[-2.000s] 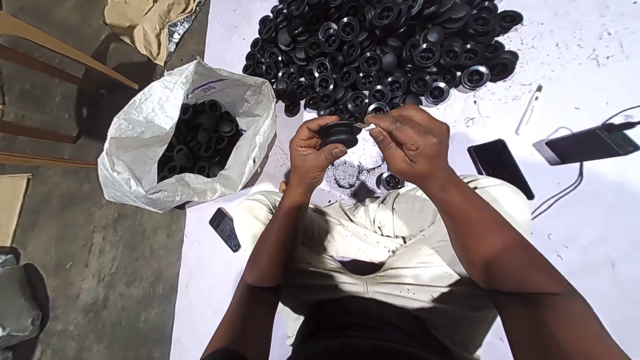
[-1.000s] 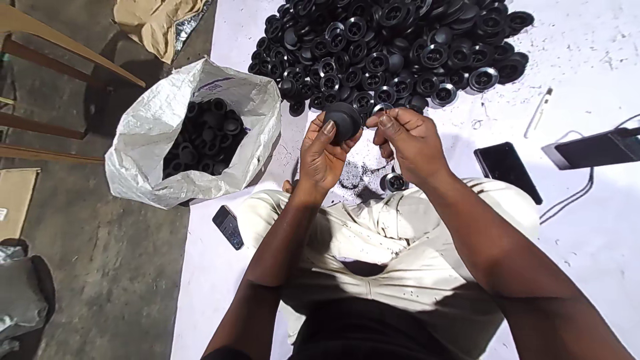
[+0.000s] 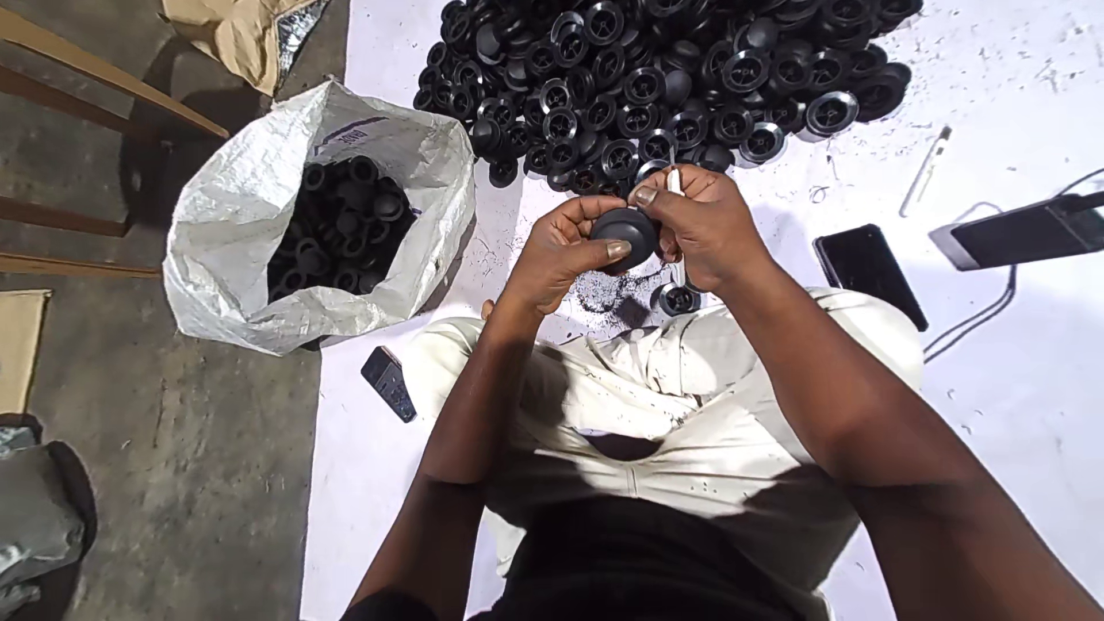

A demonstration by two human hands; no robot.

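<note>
My left hand (image 3: 565, 254) grips a round black part (image 3: 627, 238), rubber or plastic, with its smooth domed face toward me. Against the part's upper right edge are the fingertips of my right hand (image 3: 700, 220), which holds a slim white-handled tool (image 3: 675, 183); its tip is hidden. Just below my hands, a single black part (image 3: 677, 298) with a spoked inside lies by dark scraps (image 3: 604, 291) on the white sheet. Beyond them spreads a large heap of similar black parts (image 3: 642, 86).
Left of my hands stands a white woven sack (image 3: 233, 216) holding black parts. A mobile phone (image 3: 388, 384) lies by my left knee, a black phone (image 3: 871, 272) by the right. A pen-like tool (image 3: 925, 171), a black device (image 3: 1026, 233) with a cable, and wooden legs (image 3: 103, 69) are farther out.
The round black part has turned in my left hand between the earlier frames and now. The white handle now stands upright in my right hand.
</note>
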